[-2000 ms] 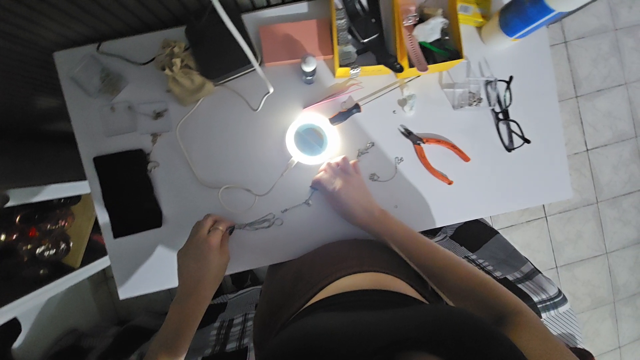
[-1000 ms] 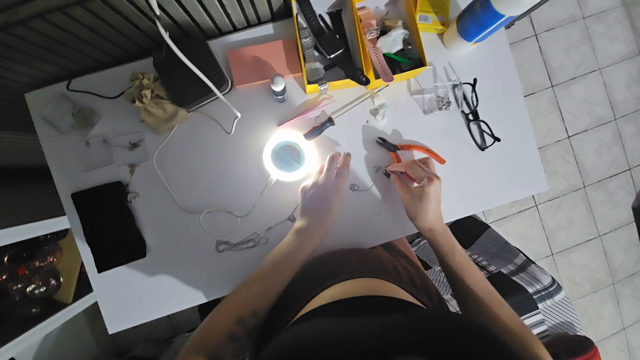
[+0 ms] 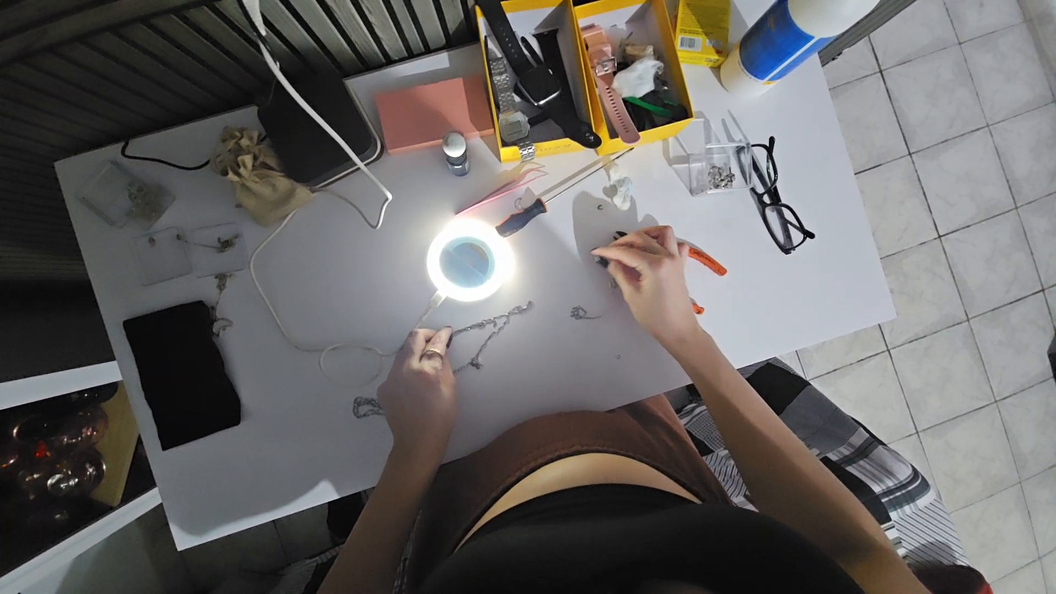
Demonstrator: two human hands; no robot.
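My left hand rests on the white table just below a lit ring magnifier lamp, its fingertips closed on a silver-coloured chain that spreads to the right. A second chain bundle lies to that hand's left. My right hand is over the orange-handled pliers and covers most of them; its thumb and fingertips are pinched together, and whether something small is between them cannot be told. A small piece of chain lies between the hands.
Behind the lamp are a screwdriver, a small bottle, a pink box and yellow boxes with watches. Eyeglasses and a clear case lie right. A black pouch and a cloth bag lie left.
My left hand has moved left, away from beside the lamp, and is now on a chain. My right hand, at the pliers' handles one second ago, is now nearer their jaws.
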